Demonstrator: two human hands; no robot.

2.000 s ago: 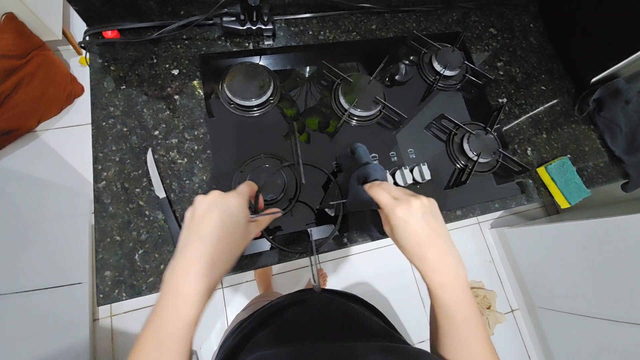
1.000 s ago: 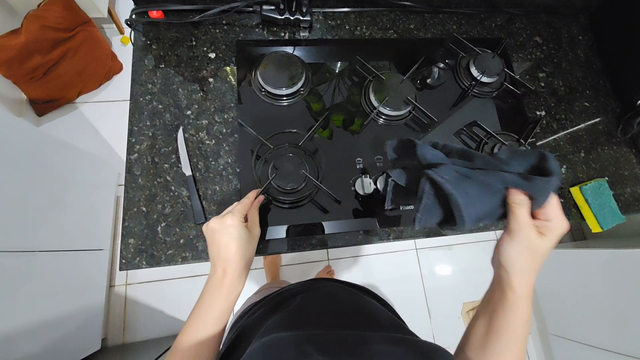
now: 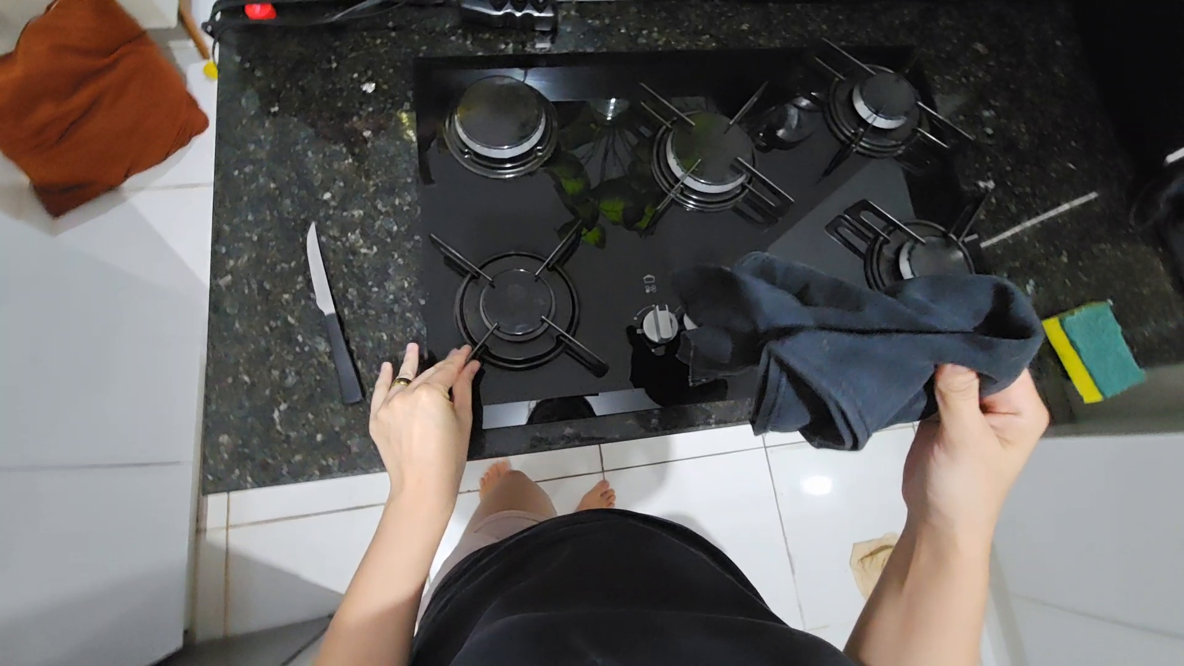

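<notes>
My left hand (image 3: pixel 425 412) has its fingertips on the near-left arm of a wire pan support (image 3: pixel 578 350), which sits around the front-left burner (image 3: pixel 518 302) of a black glass gas cooktop (image 3: pixel 610 277). In my right hand (image 3: pixel 985 435) is a dark grey cloth (image 3: pixel 851 342), bunched and hanging over the front right of the cooktop; it hides some of the knobs. One control knob (image 3: pixel 659 325) shows at the cloth's left. The back-left burner (image 3: pixel 500 120) has no support on it, while the middle burner (image 3: pixel 708 159) and both right burners carry theirs.
A knife (image 3: pixel 333 319) with a black handle lies on the granite counter (image 3: pixel 268 398), left of the cooktop. A green and yellow sponge (image 3: pixel 1096 351) rests at the right. Cables and a power strip (image 3: pixel 509 13) run along the back. An orange-brown cushion (image 3: pixel 97 102) is at far left.
The wire support, held up over the cooktop two seconds ago, is now down around the front-left burner. My right hand has moved right with the cloth, which now hangs more spread out.
</notes>
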